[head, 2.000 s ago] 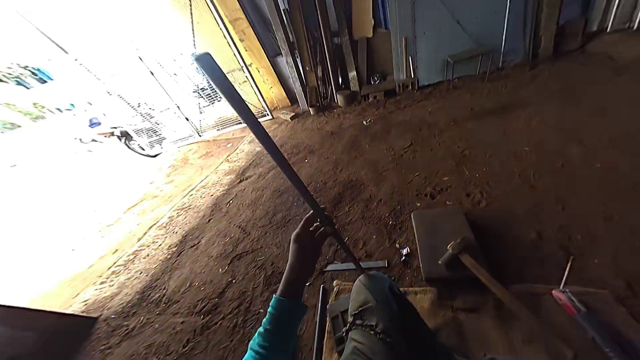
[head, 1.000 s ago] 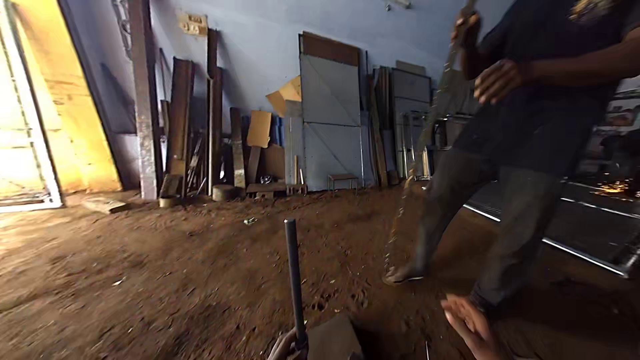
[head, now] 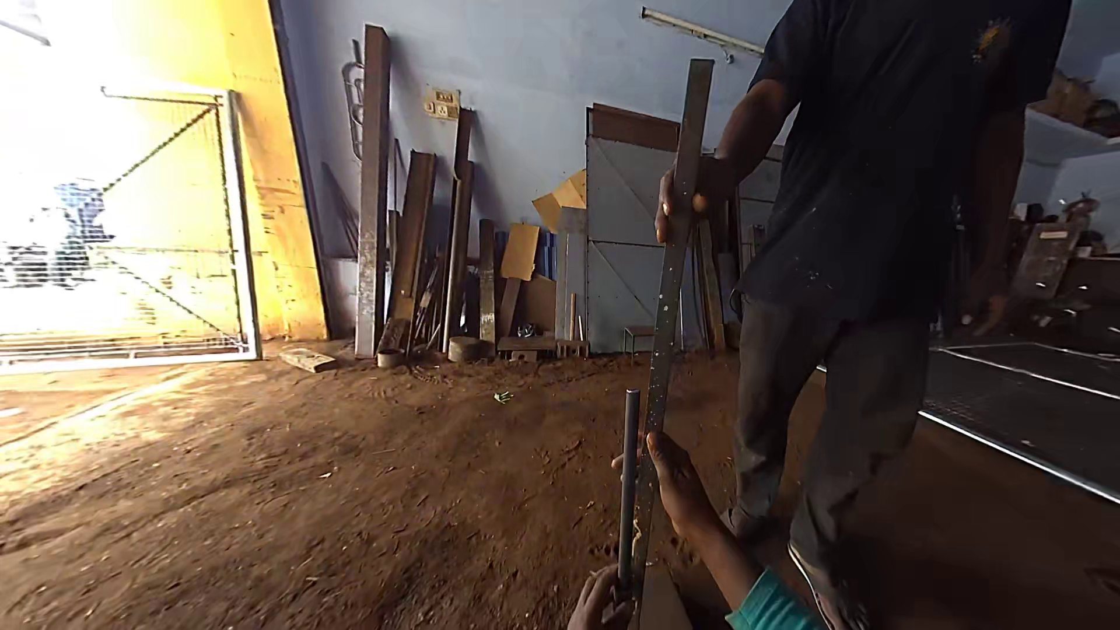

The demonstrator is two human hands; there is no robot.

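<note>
A round grey metal rod (head: 629, 490) stands nearly upright, with my left hand (head: 599, 599) closed around its lower part at the bottom edge. Close beside it on the right is a long flat metal bar (head: 671, 306) with pale spots, tilted slightly to the right at the top. My right hand (head: 674, 481), below a teal sleeve, grips the bar's lower part; its fingertips show left of the rod, and whether they also press on the rod I cannot tell. Higher up, a co-worker's hand (head: 691, 194) holds the same bar. The bar's lower end is hidden.
The co-worker (head: 875, 219) stands on the dirt floor at the right, beside a metal frame (head: 1015, 437) lying low. Metal sections (head: 372, 192) and sheets lean on the back wall. A wooden piece (head: 308, 360) lies near the mesh gate (head: 236, 227) at the left.
My right hand, apart from the bar a second ago, is now on it. The co-worker's bar now stands beside my rod. The view has swung up and right since the first frame.
</note>
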